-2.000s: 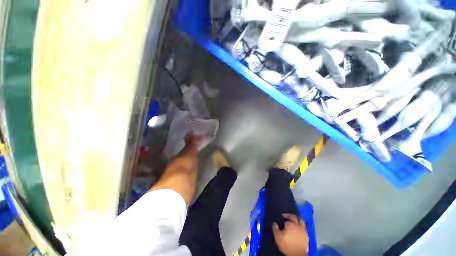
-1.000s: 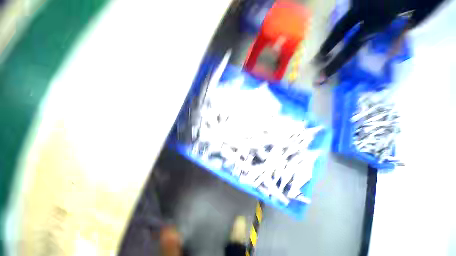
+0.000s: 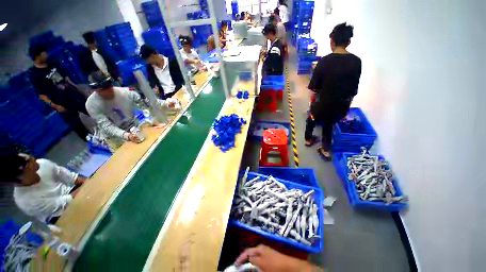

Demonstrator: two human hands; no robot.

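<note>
My right hand (image 3: 269,258) is at the bottom edge, partly cut off, with its forearm coming in from the right. Its fingers are closed on a white-grey part (image 3: 242,267), of which only a small piece shows above the picture's edge. My left hand is not in view. Just beyond my right hand, a blue crate (image 3: 321,226) holds a heap of slender white-grey limb mouldings (image 3: 277,207).
A tan bench (image 3: 184,239) and green conveyor (image 3: 154,186) run ahead on the left. Blue plastic parts (image 3: 228,132) lie heaped on the bench. A red stool (image 3: 275,139) stands beyond the crate. Another filled crate (image 3: 373,204) and a standing person (image 3: 334,79) are at right. Several people sit along the benches.
The view has swung up from the floor and crate to the whole workshop. My left hand, earlier reaching low beside the bench, is out of view. My right hand now shows with a white-grey part.
</note>
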